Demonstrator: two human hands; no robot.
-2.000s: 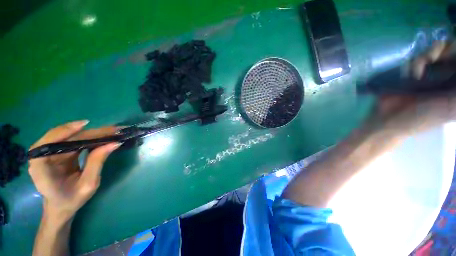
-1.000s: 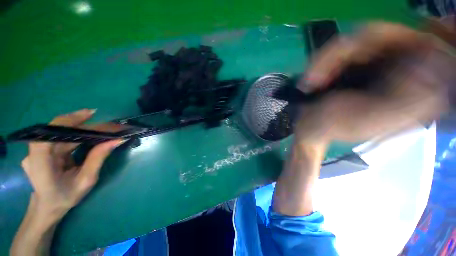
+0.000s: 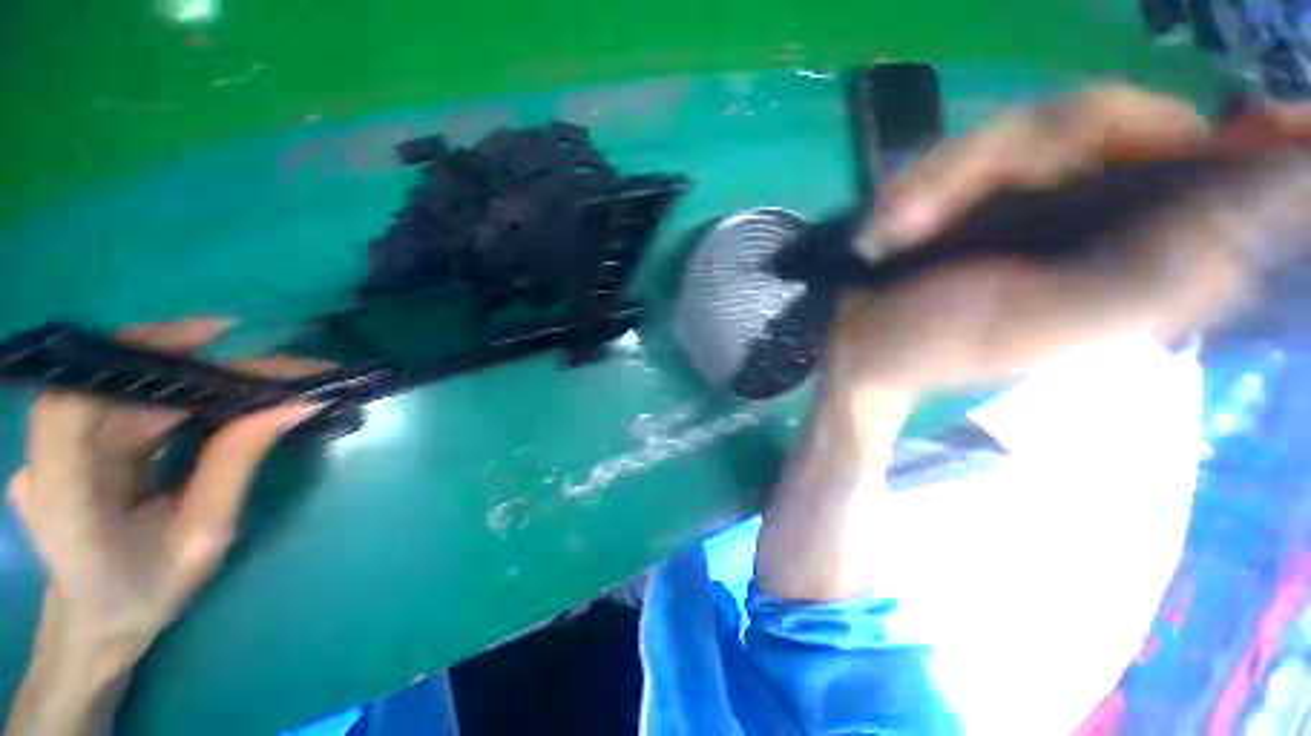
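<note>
My left hand (image 3: pixel 137 496) is at the left and grips the black U-shaped frame (image 3: pixel 475 357) by its left part, between thumb and fingers. The frame's thin bar runs right to a slotted arm in front of the heap of small black pieces (image 3: pixel 496 216). My right hand (image 3: pixel 992 288) is blurred and closed around the black electric screwdriver (image 3: pixel 1057 223). Its dark front end is over the round perforated screw dish (image 3: pixel 730 295), which has dark screws gathered at its right side. Whether a screw is on the tip cannot be told.
A black phone (image 3: pixel 900 122) lies behind the dish, partly hidden by my right hand. Pale handwriting marks the green mat (image 3: pixel 575 561) in front of the dish. A bright white surface (image 3: pixel 1064 575) is at the right. Dark items (image 3: pixel 1258 36) are at the top right corner.
My right hand has come in from the far right with the screwdriver to the dish. The frame's left end has been raised and its slotted arms now show wider.
</note>
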